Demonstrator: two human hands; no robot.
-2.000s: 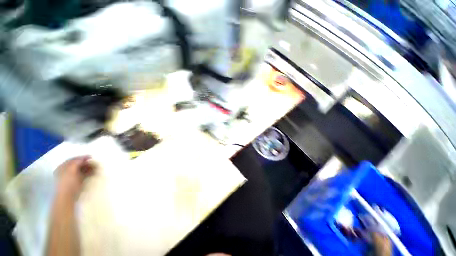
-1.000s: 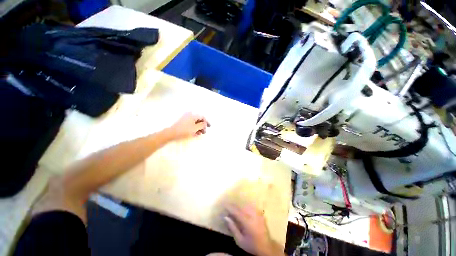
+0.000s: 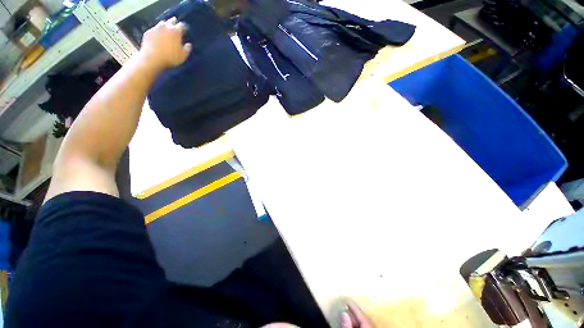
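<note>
My left hand (image 3: 168,43) is stretched out to the upper left, resting on a stack of large black bag panels (image 3: 205,96); whether its fingers grip the top panel cannot be told. Beside the stack, to its right, lie black gusset panels with pale zipper lines (image 3: 301,51), spread over the side table. My right hand (image 3: 351,316) is at the bottom edge, mostly cut off, over the pale extension table; only some fingers show.
The sewing machine (image 3: 522,291) stands at the lower right, partly cut off. A large blue bin (image 3: 490,128) is behind the extension table (image 3: 358,192). The white side table (image 3: 182,176) stands over grey floor with a yellow line. Shelving is at the far left.
The view has turned left, towards the black panels. My left hand has moved from the extension table onto the black stack. My right hand is now nearly out of view.
</note>
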